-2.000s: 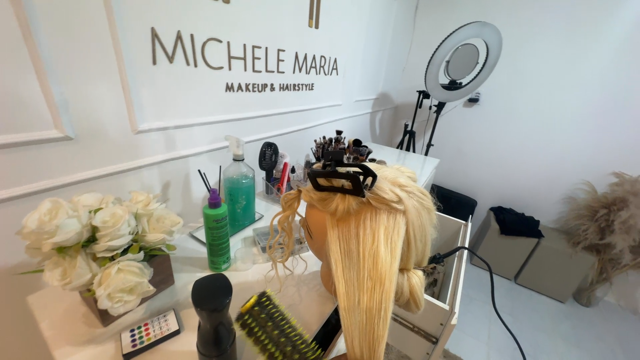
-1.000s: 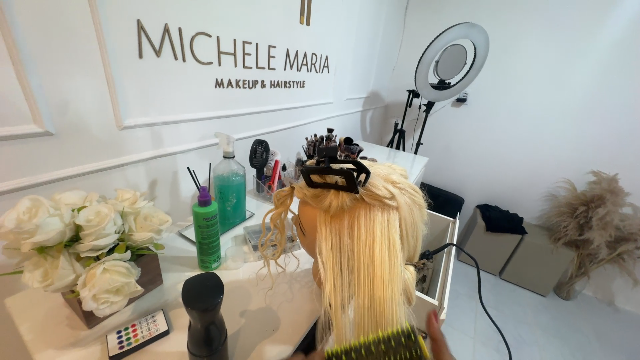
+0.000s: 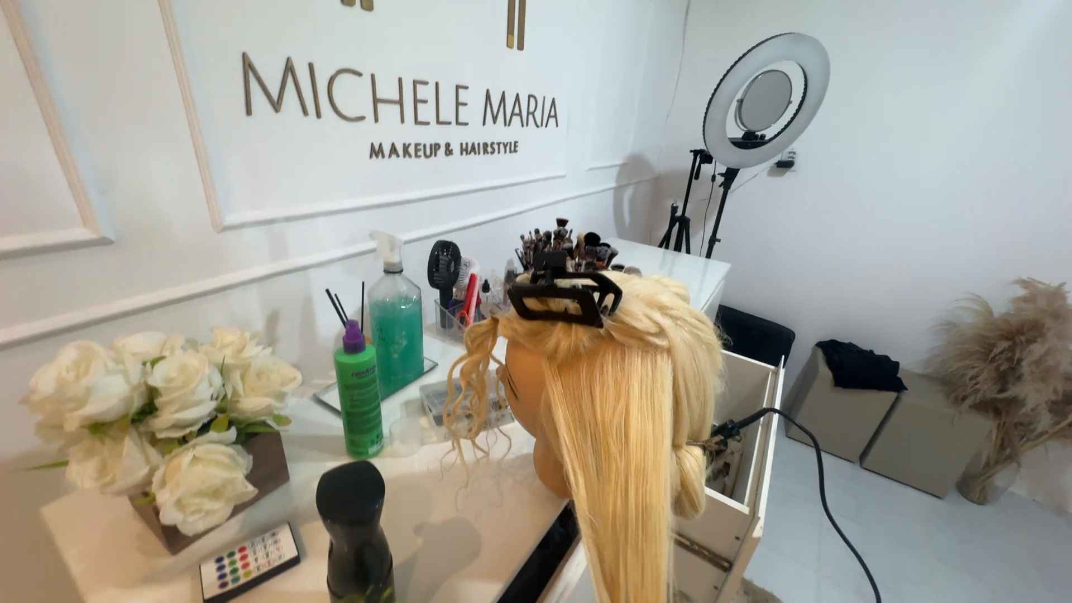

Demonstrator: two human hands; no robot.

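A mannequin head (image 3: 523,394) with long blonde hair (image 3: 615,444) stands at the table's near edge. A black claw clip (image 3: 565,297) holds the upper hair on top, and wavy strands hang by the face. The straight side section hangs down past the bottom edge of the view. Neither my left hand nor my right hand shows, so what they hold is hidden. Bits of yellow-green bristle (image 3: 378,593) show at the bottom edge by the black spray bottle (image 3: 356,528).
White roses (image 3: 180,402) in a box, a remote control (image 3: 249,561), a green bottle (image 3: 358,394) and a spray bottle of green liquid (image 3: 396,327) stand left. An open drawer (image 3: 766,452) juts out right, with a black cord (image 3: 825,502). A ring light (image 3: 720,100) stands behind.
The yellow-green brush and the fingers seen at the hair's lower end one second ago have left that spot. The hair section hangs narrower and smoother.
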